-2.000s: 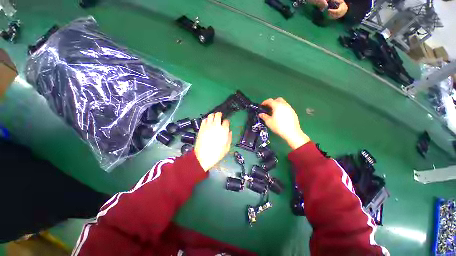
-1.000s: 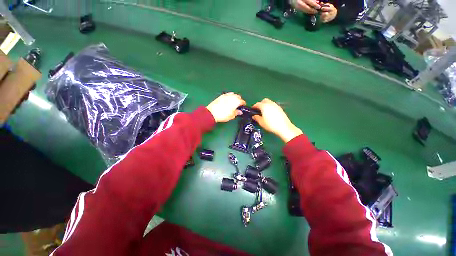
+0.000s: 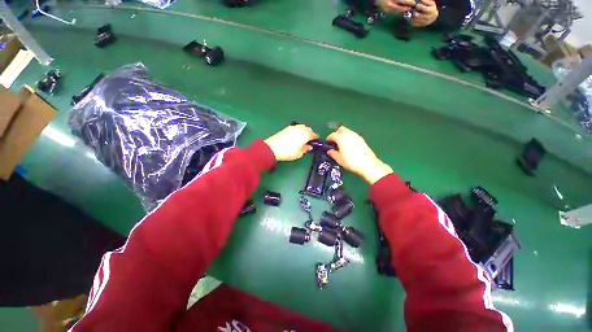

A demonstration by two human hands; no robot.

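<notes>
My left hand (image 3: pixel 293 142) and my right hand (image 3: pixel 352 153) are close together at the centre, their fingers closed on the two ends of a dark crosswise piece (image 3: pixel 322 146), mostly hidden by the fingers. A long black housing (image 3: pixel 316 175) lies just below it on the green bench; I cannot tell whether they are joined. Small silver fittings (image 3: pixel 322 273) and several black cylinders (image 3: pixel 328 228) lie loose nearer to me. A single black cylinder (image 3: pixel 272 198) lies left of them.
A shiny clear bag of black parts (image 3: pixel 146 130) lies at left. Black housings (image 3: pixel 477 227) are piled at right by my sleeve. A part-assembled unit (image 3: pixel 206 52) lies on the far strip. Cartons (image 3: pixel 23 130) stand at the left edge. Another person's hands (image 3: pixel 415 10) work at the top.
My left hand has moved from the loose cylinders by the bag up and right to meet my right hand at the crosswise piece. The units on the far strip have shifted left in view.
</notes>
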